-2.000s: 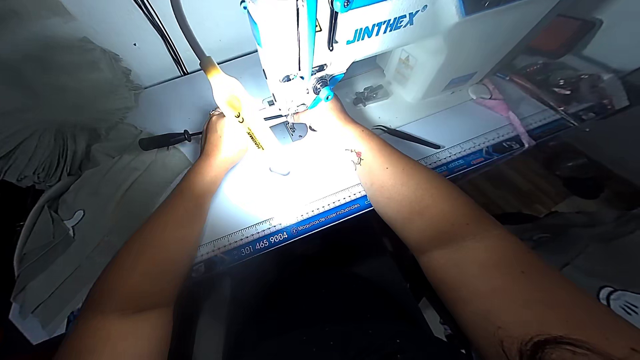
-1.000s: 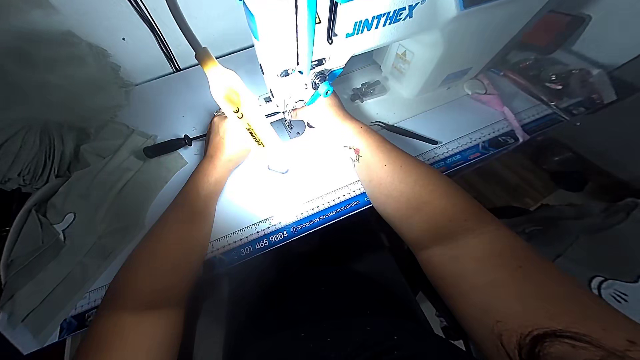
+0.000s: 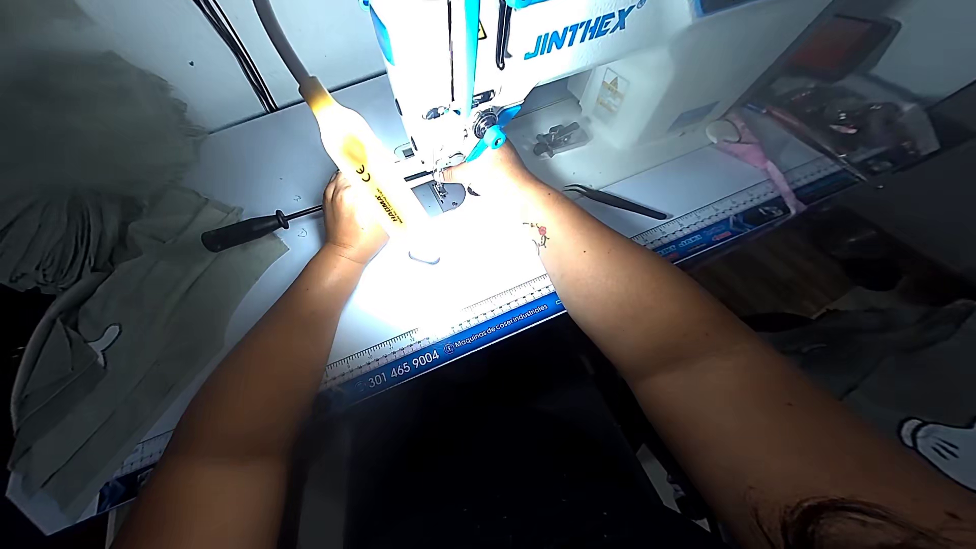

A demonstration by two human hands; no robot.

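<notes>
Both my hands reach in around the needle area of an industrial sewing machine (image 3: 637,84). My left hand (image 3: 352,217) is left of the needle, partly behind a lit gooseneck lamp (image 3: 366,171); its fingers are mostly hidden. A screwdriver with a black handle (image 3: 244,232) lies with its shaft pointing at that hand; whether the hand touches it cannot be told. My right hand (image 3: 496,171) is right of the needle, its fingers hidden behind the machine head and washed out by glare. Between the hands is the metal needle plate (image 3: 442,197). Black tweezers (image 3: 619,201) lie beside my right forearm.
Grey-green fabric pieces (image 3: 145,328) are heaped at the left. A small clear bag of metal parts (image 3: 561,139) lies behind my right hand. A pink strip (image 3: 751,152) and a plastic package (image 3: 846,126) are at the right. A printed ruler (image 3: 503,305) runs along the table's front edge.
</notes>
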